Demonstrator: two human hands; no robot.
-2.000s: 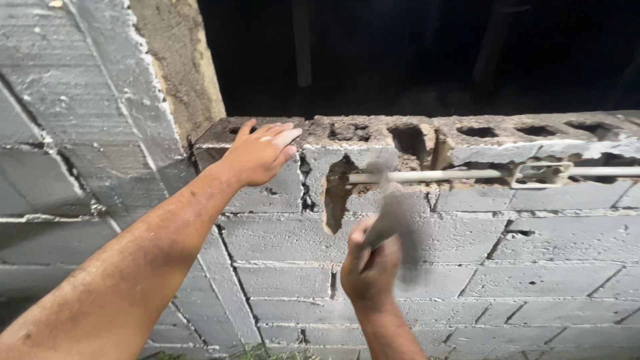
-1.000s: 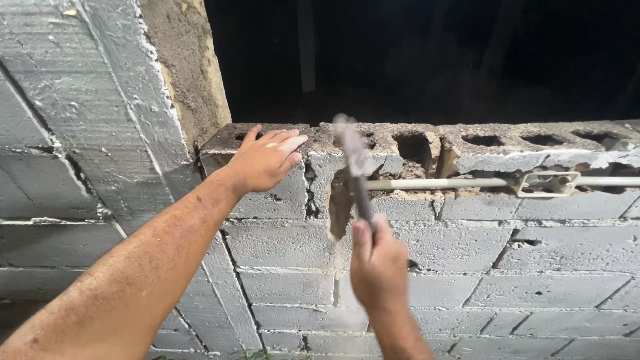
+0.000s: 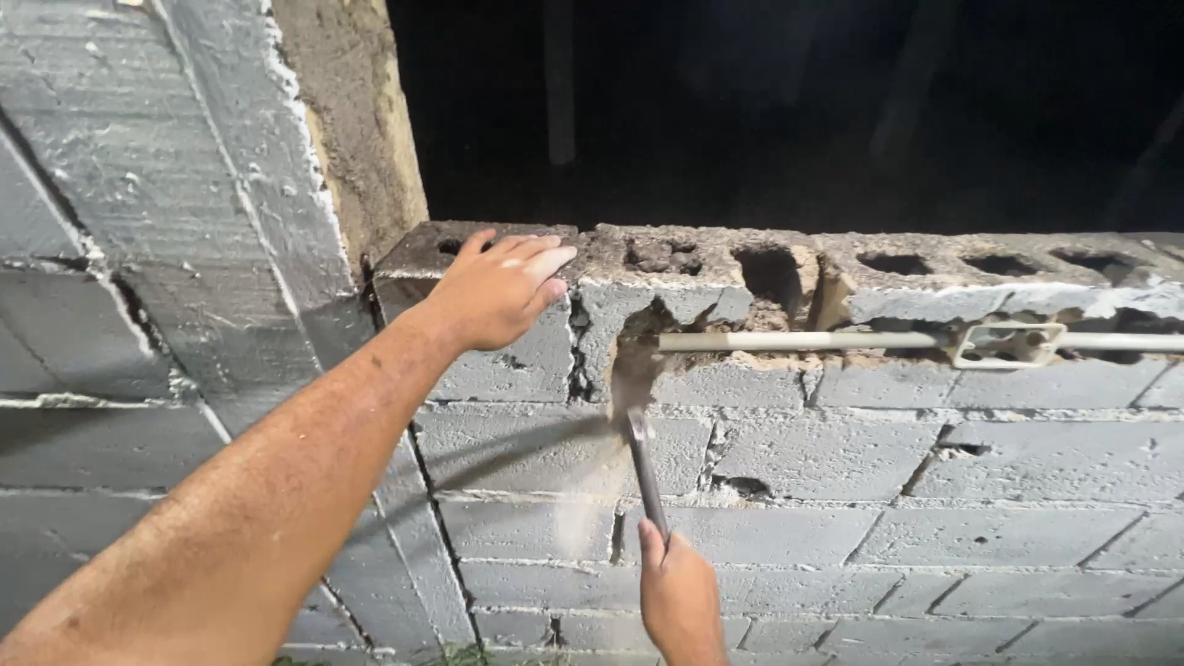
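Observation:
My left hand (image 3: 504,287) rests with its fingers spread on the top edge of a hollow concrete block (image 3: 416,252) at the wall's corner. In my right hand (image 3: 680,587) is the dark handle of a striking tool (image 3: 647,476), probably a hammer. Its head is blurred and meets the lower edge of a broken cavity (image 3: 638,356) in the grey-painted block wall (image 3: 795,453). Pale dust falls below the contact. A white plastic conduit (image 3: 786,341) runs right from the cavity to a white electrical box (image 3: 1008,345).
A grey-painted column (image 3: 222,166) with a rough bare concrete side (image 3: 356,129) rises at the left. Behind the wall's top lies a dark opening (image 3: 740,111). Open block cells (image 3: 772,275) line the top course, and grass (image 3: 462,655) shows at the wall's foot.
My right hand and the tool have moved down; one second ago the tool was raised in front of the cavity. My left hand stays on the wall's top.

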